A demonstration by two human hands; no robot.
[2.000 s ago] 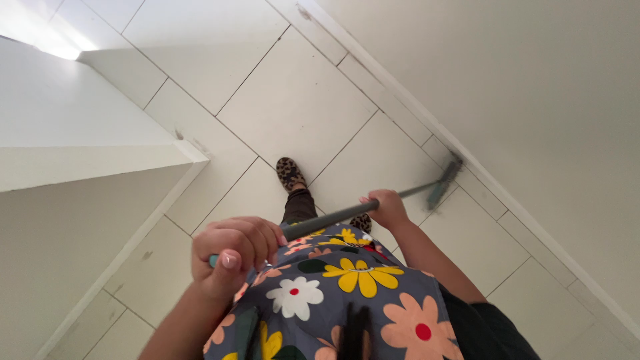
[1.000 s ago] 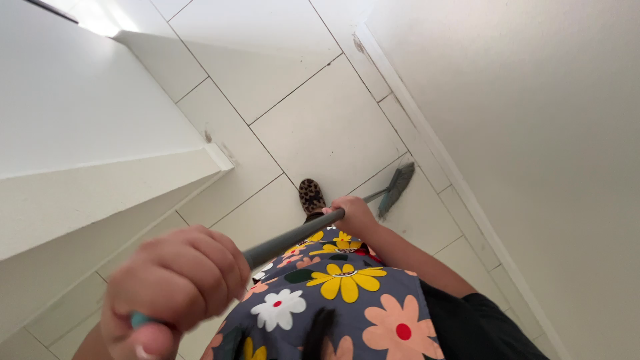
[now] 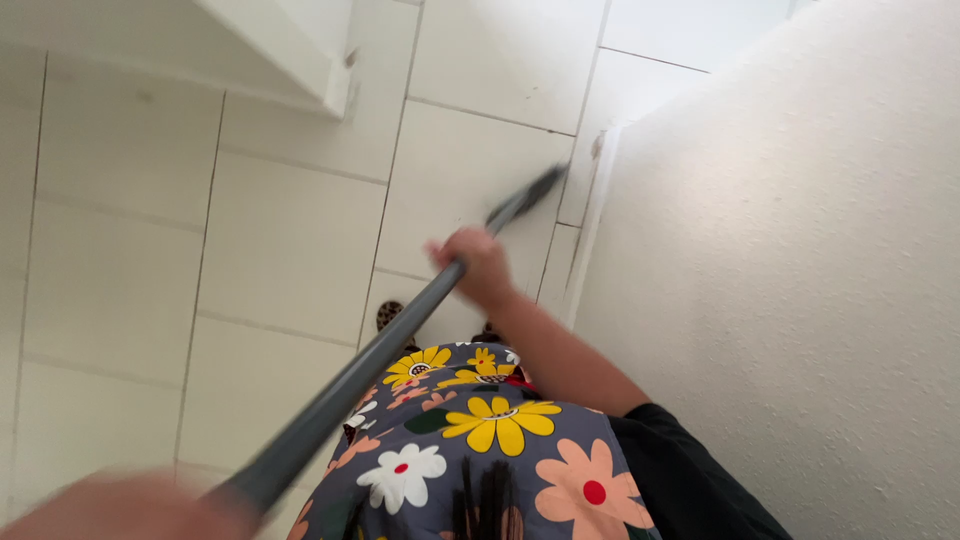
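Note:
A grey broom handle (image 3: 360, 375) slants from the lower left up to the centre. My left hand (image 3: 135, 510), blurred at the bottom left, is closed around its upper end. Lower on the shaft, my right hand (image 3: 476, 266) grips it. Beyond that hand the dark broom head (image 3: 529, 196) is on or close above the pale floor tiles (image 3: 465, 157), blurred, left of the wall's baseboard. A floral apron (image 3: 480, 450) covers my front.
A textured white wall (image 3: 787, 300) with a baseboard (image 3: 594, 225) rises on the right. At the upper left a white wall corner (image 3: 330, 97) juts out. My leopard-print shoe (image 3: 388, 313) stands below the handle. Small specks lie on the tiles.
The view has turned markedly. My left hand has moved toward the bottom left corner of the view. Both hands have kept hold of the broom handle.

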